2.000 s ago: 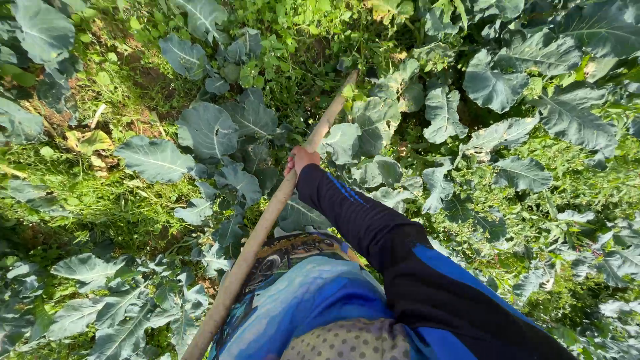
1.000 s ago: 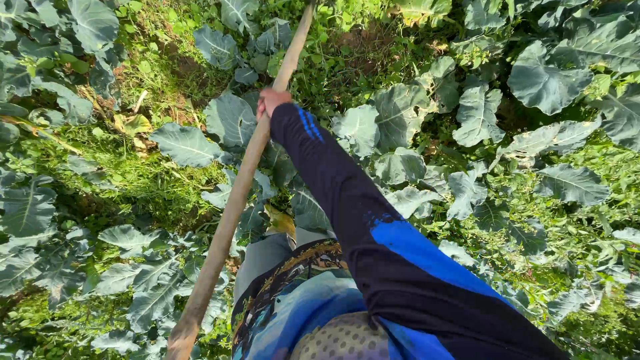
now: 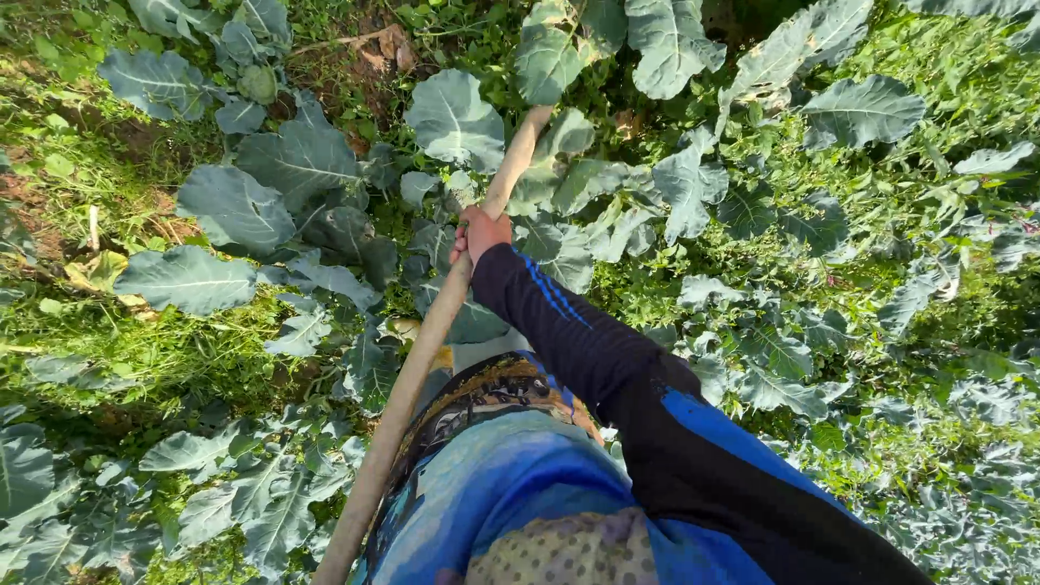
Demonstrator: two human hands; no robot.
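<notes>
My right hand (image 3: pixel 481 233), at the end of a black and blue sleeve, is closed around a long wooden pole (image 3: pixel 422 349). The pole slants from the bottom edge, left of my body, up to the right. Its far end lies among broad grey-green leaves (image 3: pixel 569 195), and whatever may be fixed there is hidden. My left hand is not in view. A blue and patterned garment (image 3: pixel 520 463) covers my body at the bottom.
Leafy brassica plants (image 3: pixel 301 162) grow on both sides, with a small green head (image 3: pixel 258 84) at upper left. Low weeds (image 3: pixel 187 349) fill the ground between them. Patches of brown soil (image 3: pixel 366 73) show near the top, and a yellow leaf (image 3: pixel 97 272) lies at left.
My right hand and the pole first moved up and left, then back down and right. The view over the plants has shifted somewhat. The hand keeps its hold on the pole.
</notes>
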